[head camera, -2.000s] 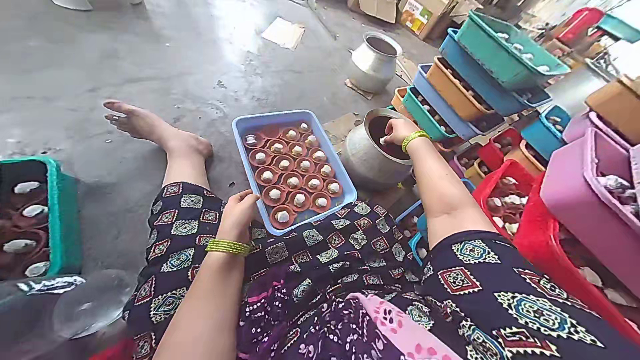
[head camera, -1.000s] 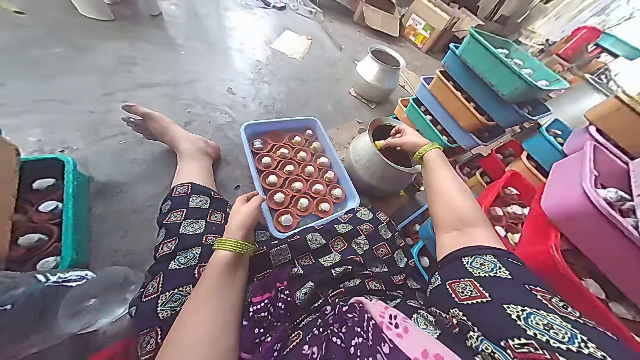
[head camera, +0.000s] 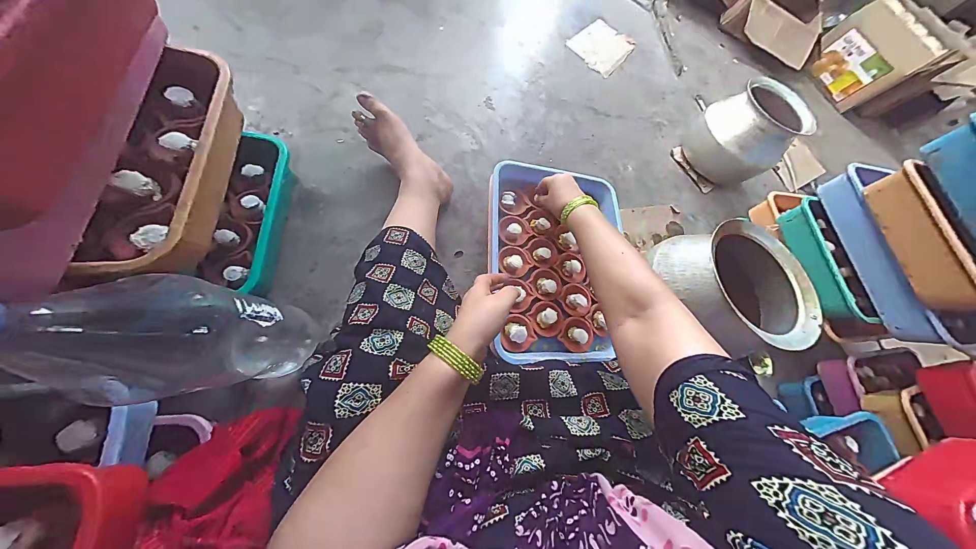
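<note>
A light-blue plastic tray (head camera: 554, 355) lies in front of my lap, filled with small clay cups (head camera: 546, 284), each with a white cotton-like tuft in it. My left hand (head camera: 486, 307) rests at the tray's left edge, its fingertips over a cup; whether it grips the rim is unclear. Over the cups at the tray's far side is my right hand (head camera: 559, 195), fingers pinched downward; what lies between them is hidden. Some yellowish bits show by a few tufts. Right of the tray, a metal pot (head camera: 686, 267) leans with its mouth towards the right.
A second metal pot (head camera: 728, 137) stands farther back on the right. Stacked plastic tubs (head camera: 888, 252) line the right side. On the left are an orange tub (head camera: 216, 168), a green tub (head camera: 278, 206) and a clear plastic bottle (head camera: 152, 328). Cardboard boxes (head camera: 869, 57) sit at the back right.
My right hand has left the metal pot's mouth and moved left to the cups in the tray. My left hand stays at the tray's left side. The view has turned left.
</note>
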